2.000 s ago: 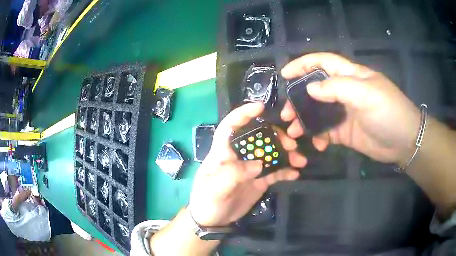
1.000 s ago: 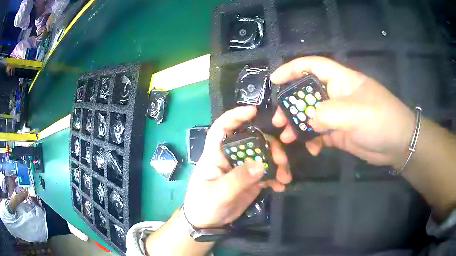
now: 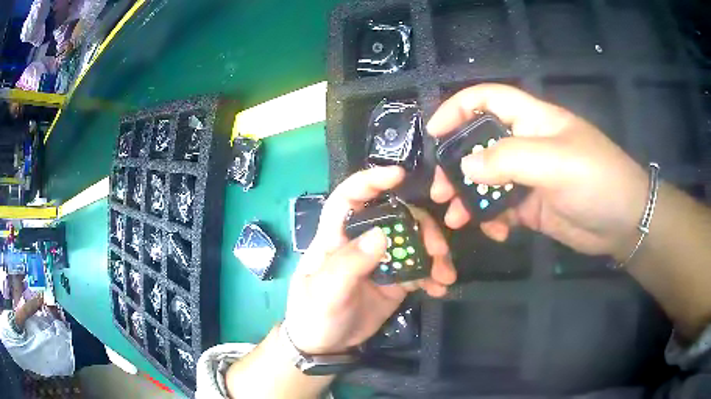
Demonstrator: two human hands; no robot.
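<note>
My left hand [image 3: 335,288] holds a black smartwatch unit [image 3: 401,251] whose lit screen shows colored round app icons; the thumb lies on the screen's upper left. My right hand [image 3: 553,171] holds a second smartwatch unit [image 3: 485,191], also showing app icons; a finger or thumb lies across the screen and hides part of it. Both units are above the large foam tray [image 3: 538,300]. Wrapped units sit in its left column of pockets, one at the top [image 3: 382,48] and one below it [image 3: 391,134]; another is partly hidden under my left hand.
The left foam tray [image 3: 209,234] holds many wrapped units. Between the trays, a wrapped unit [image 3: 245,162], a unit reflecting white [image 3: 256,251] and a dark unit [image 3: 307,224] lie on the green mat [image 3: 269,312]. A person [image 3: 43,331] is at the far left.
The icons on both screens have shifted. The left thumb has moved up and left over its screen; the right finger or thumb has moved left. Both units stay held.
</note>
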